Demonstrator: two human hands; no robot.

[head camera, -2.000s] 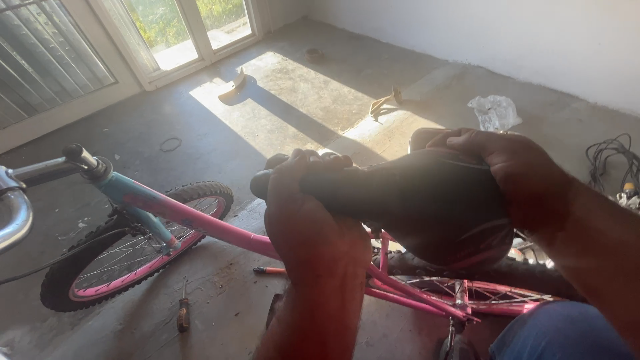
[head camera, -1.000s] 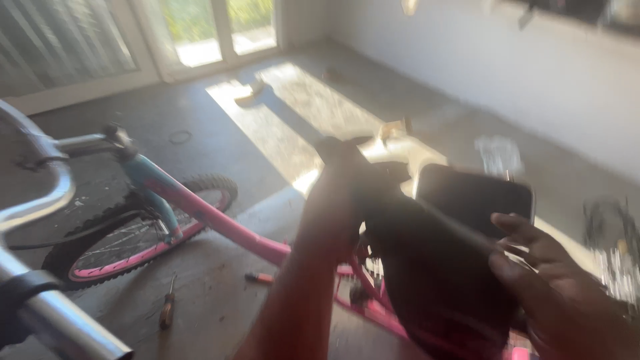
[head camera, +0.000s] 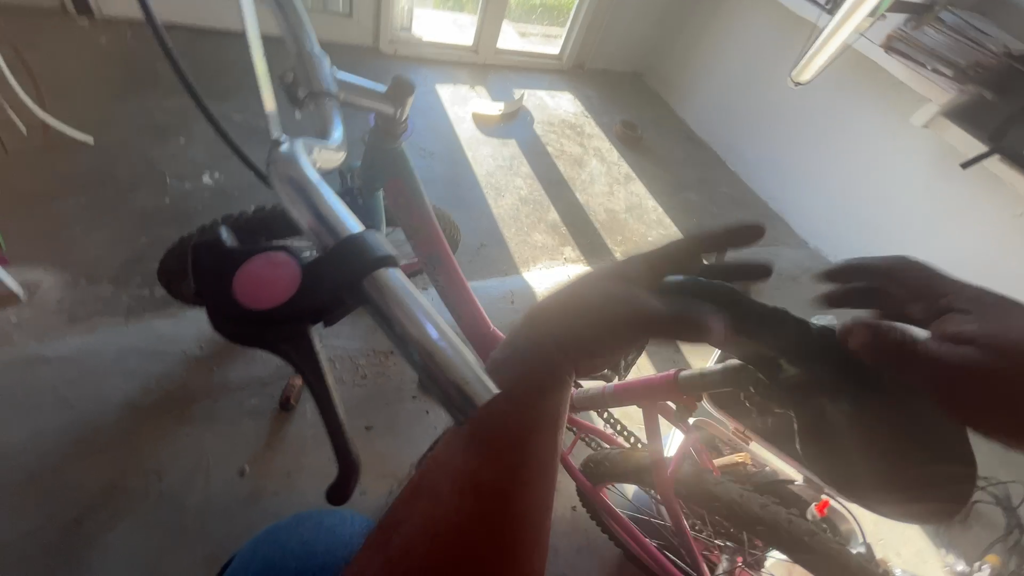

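A black bicycle saddle (head camera: 872, 424) sits above the seat tube (head camera: 640, 390) of a pink and teal bicycle frame (head camera: 444, 264). My left hand (head camera: 624, 308), blurred, is at the saddle's nose with its fingers spread; whether it touches the nose I cannot tell. My right hand (head camera: 928, 336) is over the wide rear part of the saddle, fingers apart, also blurred. Close on the left, the bare metal handlebar (head camera: 432, 340) carries a black brake lever (head camera: 324, 416) with a pink round cap. Below the saddle are the rear tire (head camera: 720, 504) and the chain (head camera: 620, 428).
An open case or tray (head camera: 768, 456) with loose parts lies beyond the rear wheel. A curved pale piece (head camera: 498, 108) and a small round object (head camera: 628, 130) lie on the concrete floor. A shelf (head camera: 912, 88) with items is on the right wall.
The view has swung so the handlebar and brake lever fill the left. Both hands were gripping the saddle two seconds ago; now their fingers are spread.
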